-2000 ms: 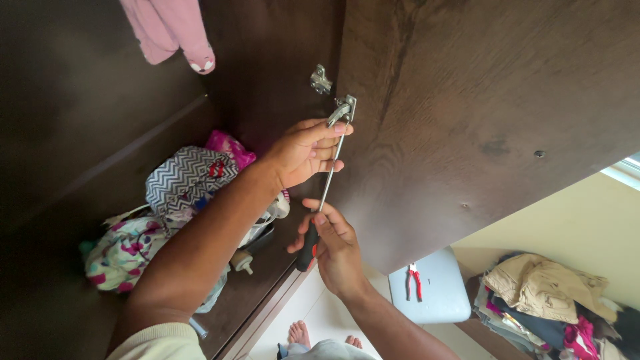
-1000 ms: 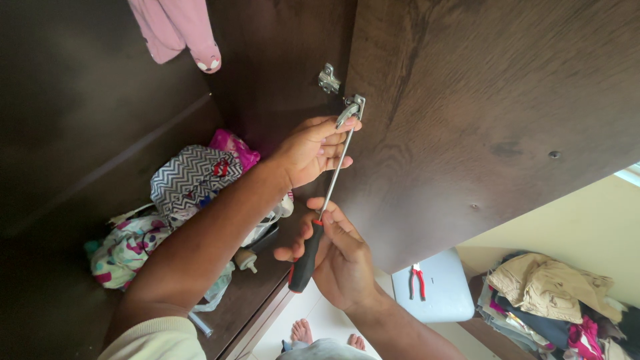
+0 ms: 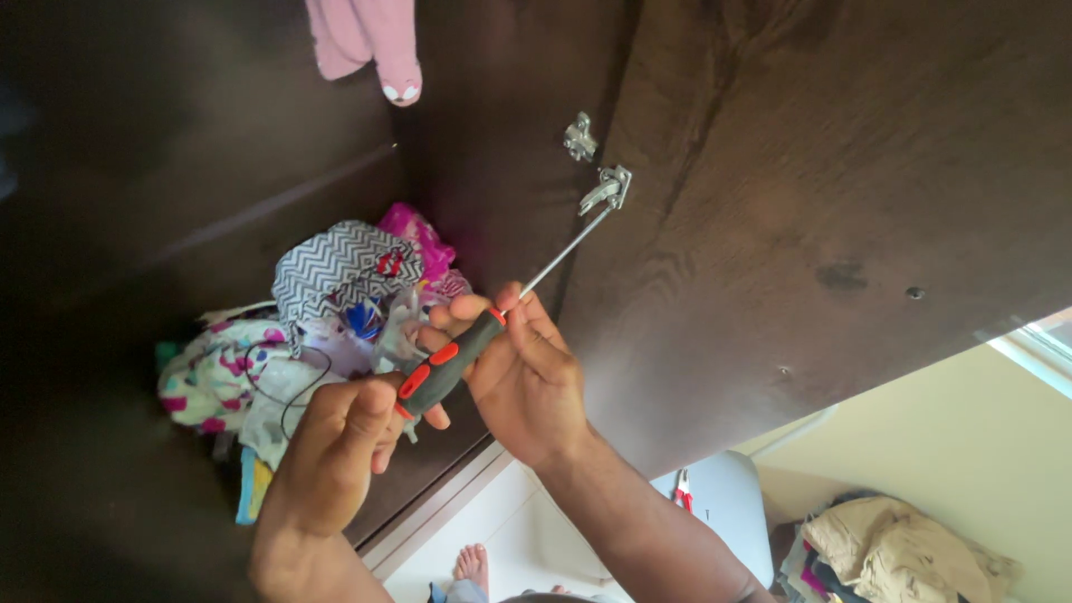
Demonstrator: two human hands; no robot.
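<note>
A screwdriver with a black and red handle slants up to the right, its tip against a metal cabinet hinge on the dark wooden door. My right hand holds it where the shaft meets the handle. At the butt end of the handle is my left hand, fingers curled against it. Just above and left of the hinge, a metal mounting plate is fixed to the cabinet's inner panel. The contact of the tip with a screw is too small to make out.
Bundled clothes and bags lie inside the cabinet at left, below a hanging pink garment. Red-handled pliers rest on a pale seat. Folded clothes are stacked at lower right. My bare foot is on the floor below.
My left hand has left the hinge and come down to the butt of the screwdriver's handle. My right hand now holds the screwdriver near the shaft, and the tool slants more.
</note>
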